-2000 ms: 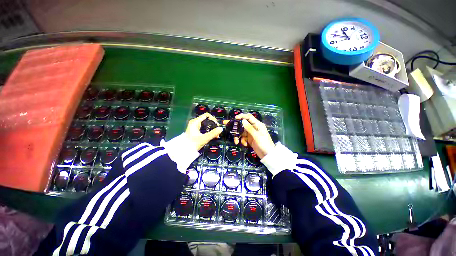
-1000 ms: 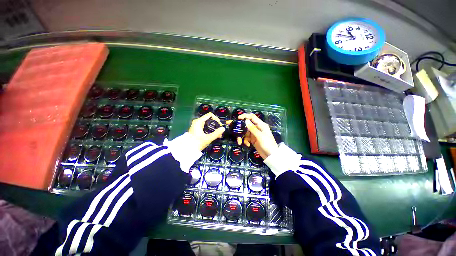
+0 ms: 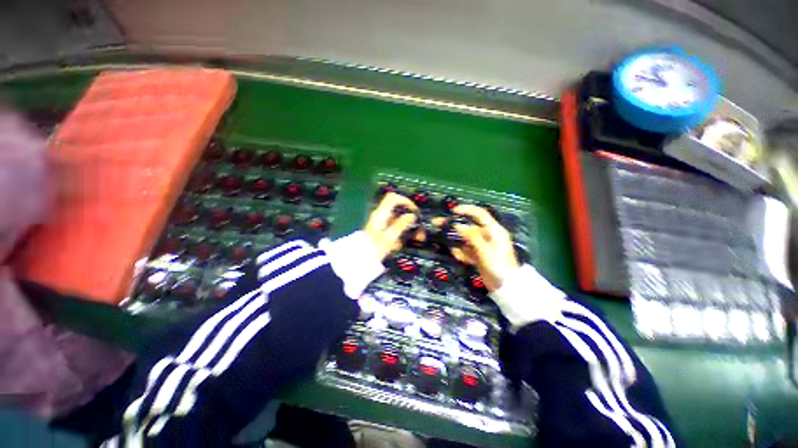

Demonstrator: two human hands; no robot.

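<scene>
A clear blister tray (image 3: pixel 420 402) with rows of round black watch heads lit with red marks lies in front of me. My left hand (image 3: pixel 391 226) is above its upper part and holds a black watch head (image 3: pixel 404 213), mostly covered by my fingers. My right hand (image 3: pixel 481 244) is just to the right and holds another black watch head (image 3: pixel 453 229), partly covered by the fingers. The two hands are close together. The picture is blurred, so the faces of the held pieces cannot be read.
A second filled tray (image 3: pixel 257 208) is at left, beside an orange-red slab (image 3: pixel 140 175). At right, an empty blister tray (image 3: pixel 700 254) lies on a red-edged black base (image 3: pixel 584 201), with a blue-rimmed clock (image 3: pixel 667 87) and a small white box (image 3: pixel 719 156) behind. A person's pink sleeve (image 3: pixel 52 332) shows at far left.
The view has shifted, so the bench things appear further right. A pink sleeve has come in at the left edge. Both hands still hold their pieces, with the held discs turned and more covered.
</scene>
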